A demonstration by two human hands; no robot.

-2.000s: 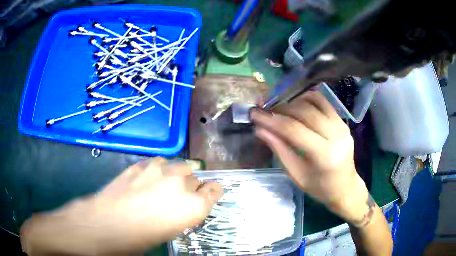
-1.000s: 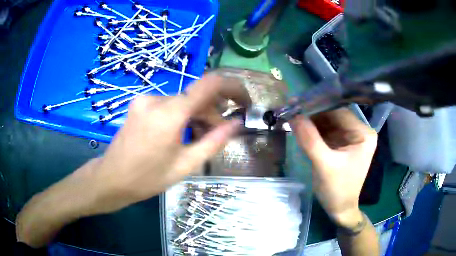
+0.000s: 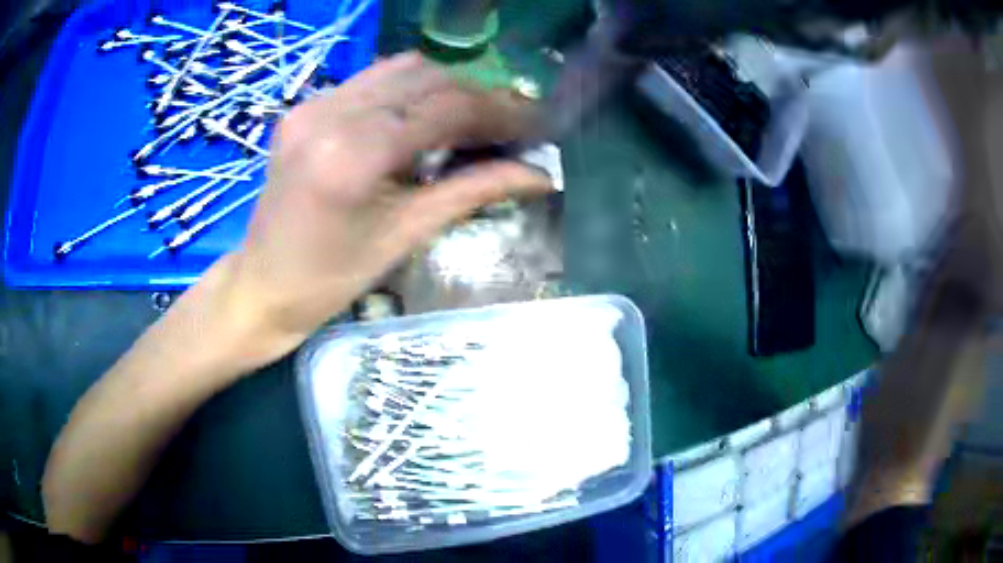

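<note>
My left hand (image 3: 374, 165) reaches over the brown base plate (image 3: 473, 258), thumb and fingertips at the small silver fixture block (image 3: 548, 165). Its fingers hide most of the block, and whether they hold a part is not clear. My right forearm (image 3: 935, 363) rises blurred along the right edge; the hand itself cannot be made out. A clear tub of white rods (image 3: 641, 440) stands nearest me. The blue tray (image 3: 66, 269) at upper left holds loosely piled white rods with dark heads.
The dark press head (image 3: 759, 28) fills the top right, blurred. Below it are a clear tub of black rings (image 3: 779, 159), a black smartphone (image 3: 783, 269) and a white plastic bag (image 3: 880, 143). The green press column base (image 3: 460, 28) is at the top. A blue crate of white packs (image 3: 759, 473) lies beyond the bench edge.
My right hand has left the block area and its forearm is now raised at the right edge. My left hand stays at the block. The view has shifted, uncovering the smartphone.
</note>
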